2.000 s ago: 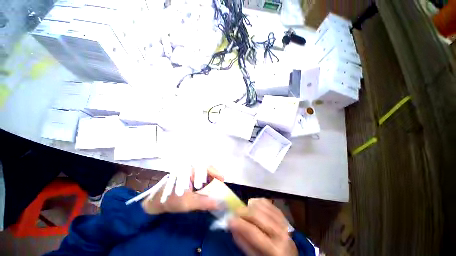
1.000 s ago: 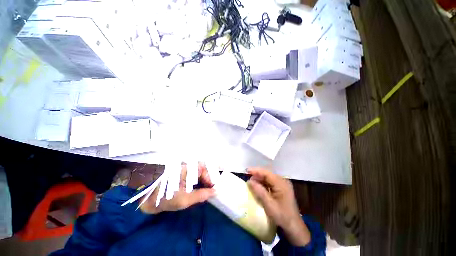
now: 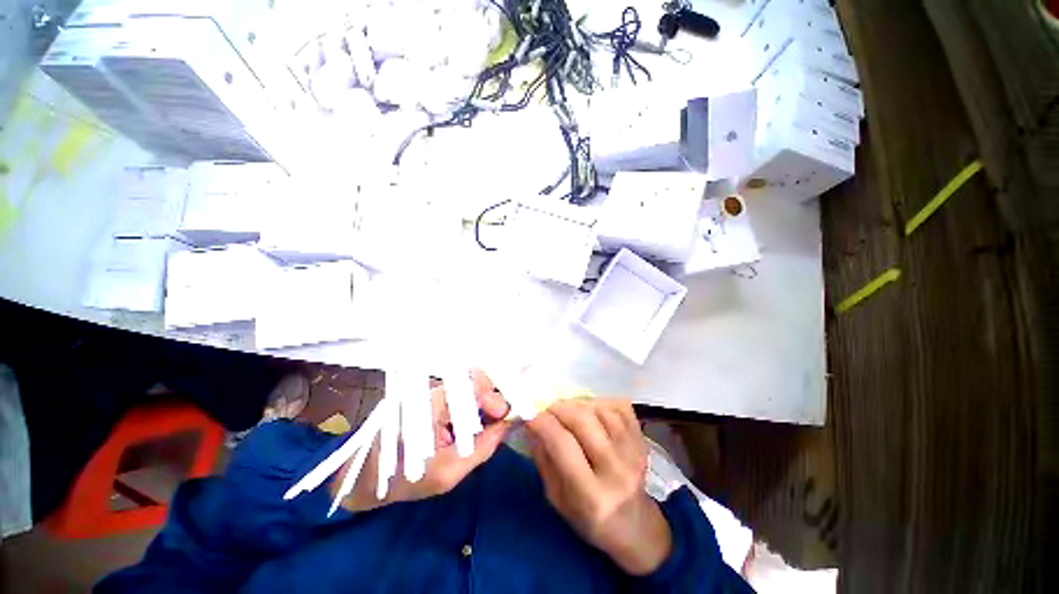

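Observation:
My left hand (image 3: 447, 455) is above my lap at the table's front edge, palm up. Several narrow white strips (image 3: 416, 435) fan out from its fingers. My right hand (image 3: 595, 470) meets it from the right, back of the hand up, fingers bent together. Its fingertips pinch a pale yellow sheet (image 3: 555, 392), mostly hidden and washed out by glare. The thumb of my left hand is close to the sheet. An open hollow white tray (image 3: 631, 308) lies tilted on the table just beyond my right hand.
Closed white boxes (image 3: 209, 288) lie near the left front edge, with tall stacks (image 3: 174, 87) behind. Dark tangled cords (image 3: 557, 70) lie at the back centre. A box row (image 3: 804, 110) stands at right, beside brown cardboard (image 3: 929, 383). An orange-red stool (image 3: 145, 470) is at lower left.
The yellow sheet, spread wide between my hands a second ago, now shows only as a small piece at the fingertips. My right hand has moved left, close to my left hand.

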